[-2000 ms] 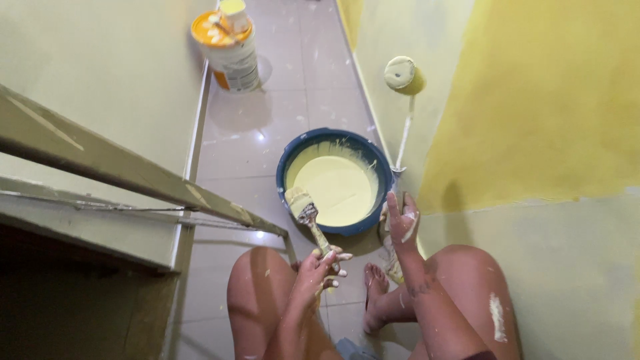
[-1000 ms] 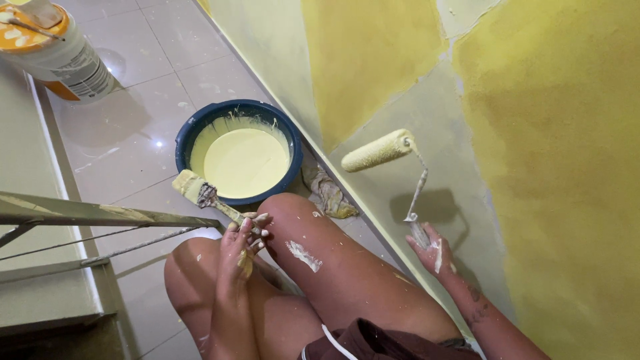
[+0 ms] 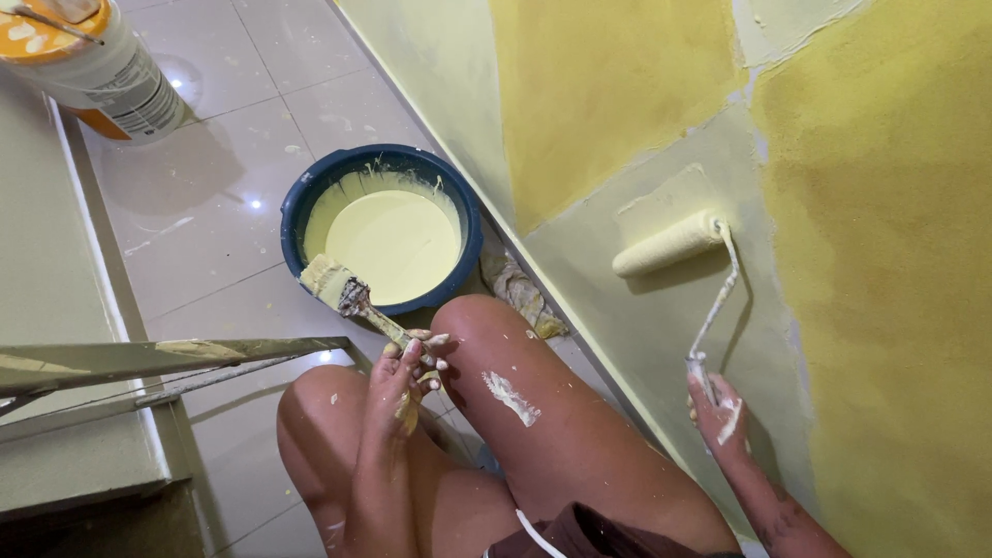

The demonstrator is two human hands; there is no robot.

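My left hand [image 3: 407,380], spotted with paint, grips the handle of a paintbrush [image 3: 353,298] whose pale, paint-caked bristles lie over the near left rim of a blue basin [image 3: 473,267]. Pale yellow paint [image 3: 399,244] fills part of the basin. At the right, my right hand [image 3: 717,411] is closed around the handle of a paint roller [image 3: 670,244]. The roller's cover is coated in pale yellow and lies at the wall [image 3: 573,256], with a fresh pale patch just above it.
A plastic bucket with an orange lid [image 3: 116,85] stands on the tiled floor at the upper left. A painted rail [image 3: 178,354] reaches in from the left. A crumpled, stained cloth [image 3: 519,291] lies between basin and wall. My bent legs are near the basin.
My right hand, seen beside the basin without the roller in its grip two seconds ago, now holds the roller at the wall. The brush stays in my left hand. The view has swung right.
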